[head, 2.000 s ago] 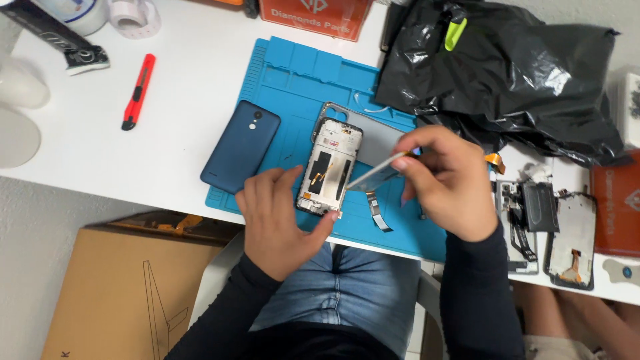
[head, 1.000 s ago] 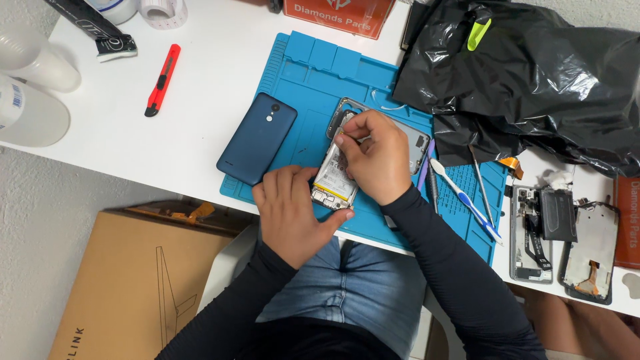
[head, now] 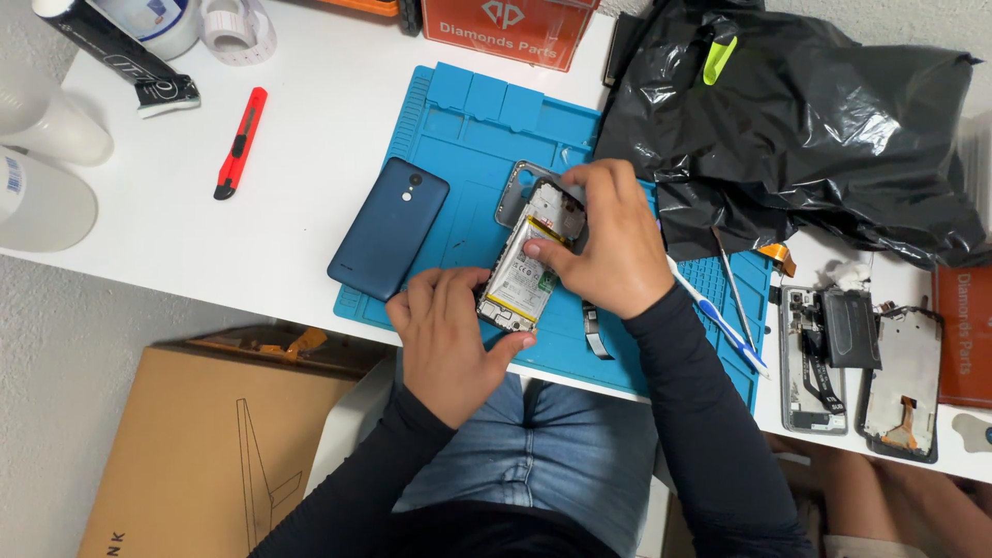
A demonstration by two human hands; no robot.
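Note:
A phone frame (head: 545, 203) lies tilted on the blue silicone repair mat (head: 457, 225), with a silver battery (head: 518, 275) seated in its bay. My left hand (head: 453, 341) grips the frame's lower end, fingers on the left edge and thumb at the bottom corner. My right hand (head: 612, 240) holds the upper right edge, its thumb on the battery's face. Behind the frame lies a grey phone back cover (head: 511, 194), partly hidden. A dark blue phone (head: 389, 229) rests face down to the left. A short flex cable (head: 594, 332) lies below my right hand.
A red box cutter (head: 241, 143) lies on the white table at left. A toothbrush (head: 717, 316) and a thin metal tool (head: 735, 291) are by my right forearm. A black plastic bag (head: 790, 116) and opened phone parts (head: 814, 364) sit at right. A person's legs (head: 883, 496) show below.
Two seconds ago my right hand held the battery above the frame; now the battery lies in it. Since one second ago, my right hand has moved to the frame's right edge.

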